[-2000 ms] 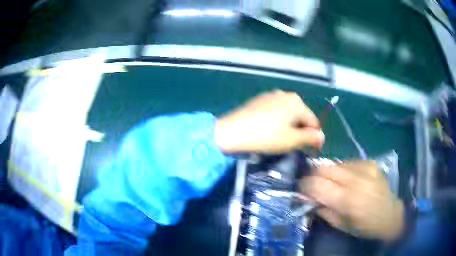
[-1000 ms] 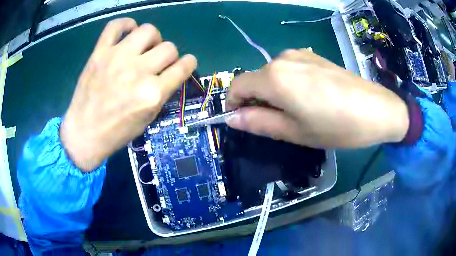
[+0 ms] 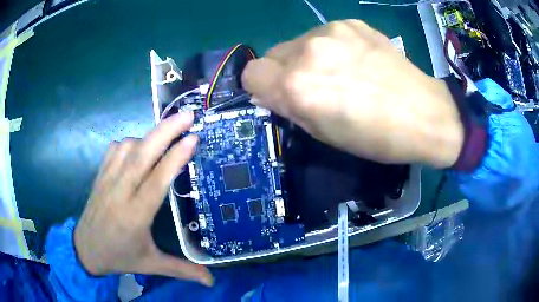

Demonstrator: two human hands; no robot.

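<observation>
The blue main board (image 3: 236,177) lies in the left part of the white housing shell (image 3: 412,203). My right hand (image 3: 354,94) is over the board's top edge and holds slim metal tweezers (image 3: 227,104), their tip near a white socket at the upper left. The wire harness (image 3: 220,72), red, yellow and black, arches from that edge up to my right fingers. My left hand (image 3: 133,194) is spread at the shell's left side, fingertips at the board's upper left edge and thumb below the front rim. It holds nothing that I can see.
A white flat cable (image 3: 343,253) hangs over the shell's front rim. A black inner module (image 3: 331,171) fills the shell's right part. Another open unit (image 3: 433,35) stands at the upper right. Clear plastic (image 3: 436,237) lies at the lower right. Yellow tape (image 3: 13,125) is at the left.
My left hand has come down from above the board to the shell's left side and opened. The harness now arches higher. The unit sits slightly further right in view.
</observation>
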